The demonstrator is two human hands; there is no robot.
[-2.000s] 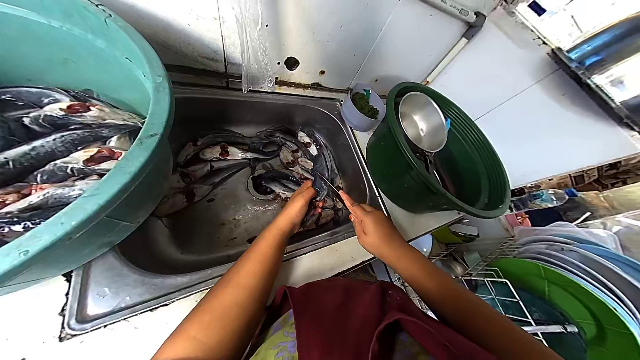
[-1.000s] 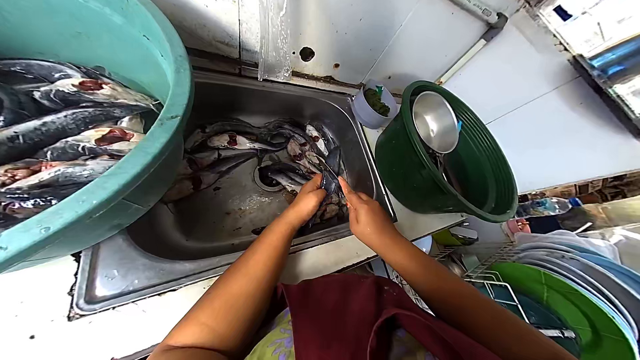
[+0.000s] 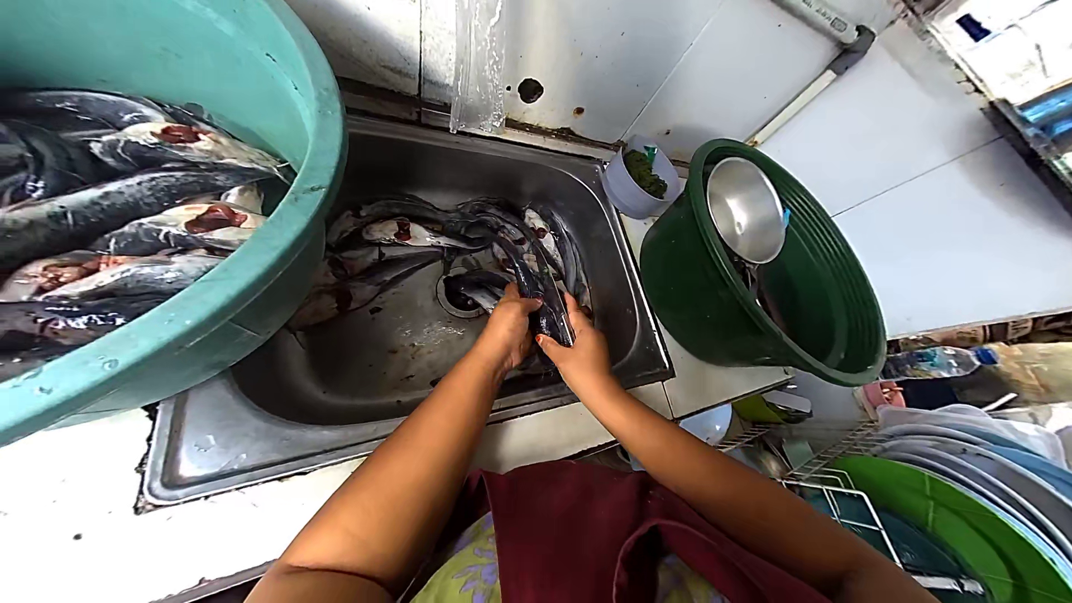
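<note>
A dark, slick fish [image 3: 544, 306] lies between my two hands over the right part of the stainless steel sink [image 3: 205, 444]. My left hand [image 3: 509, 327] grips its left side. My right hand [image 3: 579, 342] closes on it from the right, with a thin blade-like edge along the fish near the fingers; whether that is a knife I cannot tell. Several other dark fish [image 3: 402, 230], some with red cut openings, lie in the basin around the drain [image 3: 459, 293]. More cut fish [image 3: 142, 197] fill the large teal plastic tub [image 3: 314, 201] at the left.
Right of the sink stands a deep green plastic bucket [image 3: 687, 285] with a metal bowl [image 3: 745, 209] at its rim. A small white container [image 3: 628, 188] with a green scouring pad sits behind the sink's corner. Plates [image 3: 988, 469] and a wire rack [image 3: 863, 511] are at lower right.
The fish in my hands now lies lengthwise between them, and my right hand has come nearer to my left. The tub and bucket stand as before.
</note>
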